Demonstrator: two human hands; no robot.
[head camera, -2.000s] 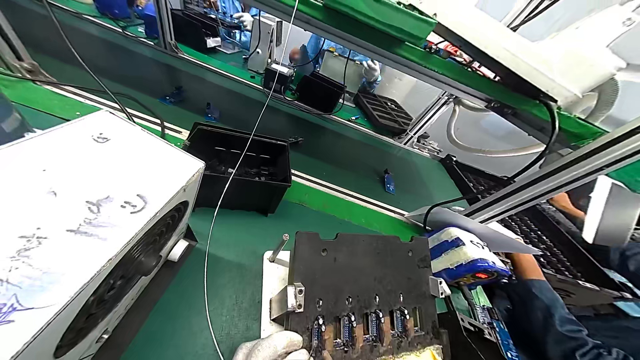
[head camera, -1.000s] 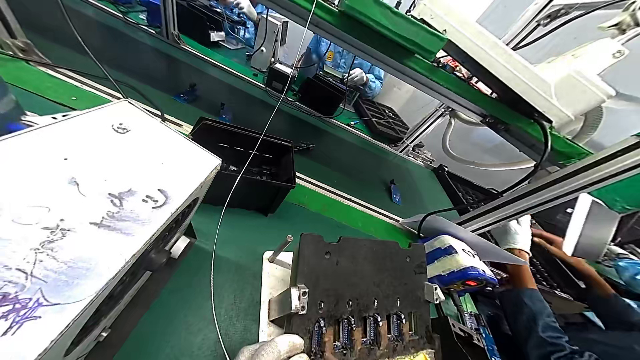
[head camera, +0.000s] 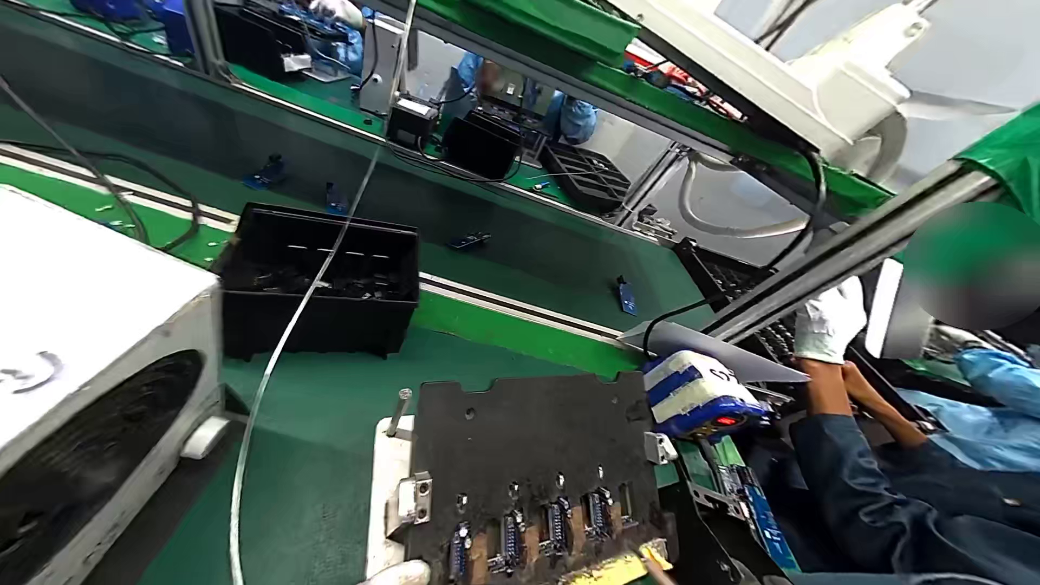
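At the bottom edge, the light-coloured gloved fingertip of my left hand (head camera: 400, 574) is beside the lower left corner of a black fixture plate (head camera: 528, 431). Most of that hand is cut off, so what it holds is hidden. Several small blue circuit boards (head camera: 557, 524) stand in slots along the plate's lower part, above a yellow strip (head camera: 621, 569). A thin brownish thing crosses the strip; whether it is a finger or a tool cannot be told. My right hand is not clearly visible. A metal clamp block (head camera: 414, 500) and a pin (head camera: 400, 412) are at the plate's left.
A black bin (head camera: 321, 284) with small dark parts stands behind the fixture. A white fan unit (head camera: 106, 325) is at left, a blue and white taped device (head camera: 703, 394) at right. Blue boards (head camera: 626, 296) lie on the green conveyor (head camera: 536, 260). A co-worker's gloved hand (head camera: 830, 317) reaches over black trays.
Another blue board has appeared on the conveyor behind the bin. The co-worker's gloved hand, out of sight two seconds ago, is now over the trays. The view has shifted slightly.
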